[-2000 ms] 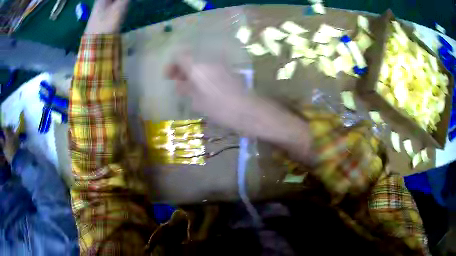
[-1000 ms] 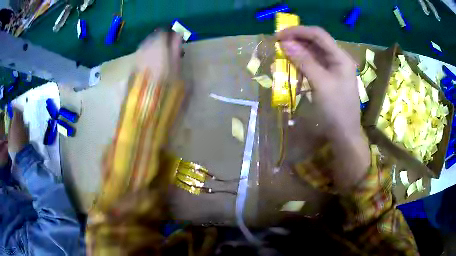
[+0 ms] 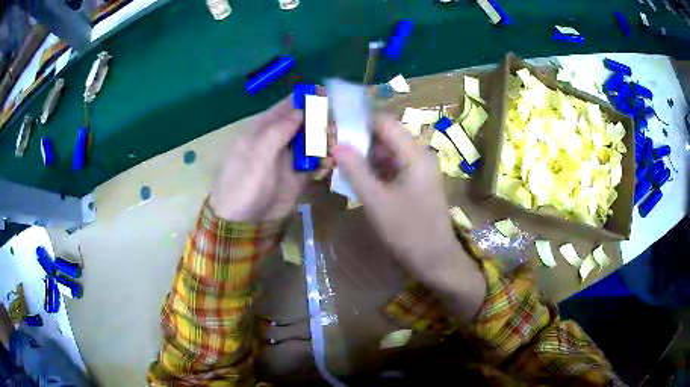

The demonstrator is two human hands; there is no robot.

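Note:
My left hand (image 3: 257,162) is shut on a blue battery cell (image 3: 305,94), held upright, with a white adhesive pad (image 3: 316,127) on its side. My right hand (image 3: 401,170) holds a flat white strip-like piece (image 3: 350,125) between thumb and fingers, just right of the pad; it is blurred. Whether the two pieces touch is unclear. A yellow-tipped thin part (image 3: 372,60) stands up behind the right hand; what holds it is hidden. Two dark lead wires (image 3: 289,331) stick out from under my left sleeve, and the parts they come from are hidden.
A cardboard tray (image 3: 492,125) of pale-yellow pieces stands at right, with blue cells (image 3: 643,136) heaped beyond it. A padded cell (image 3: 459,143) lies among loose pieces. A bent white strip (image 3: 312,280) crosses the brown board. The green conveyor (image 3: 174,75) carries cells. A person's sleeve (image 3: 41,363) shows at left.
My right hand no longer shows the amber part and now holds a white piece. My left hand has moved up and right and holds a padded blue cell. The view has shifted.

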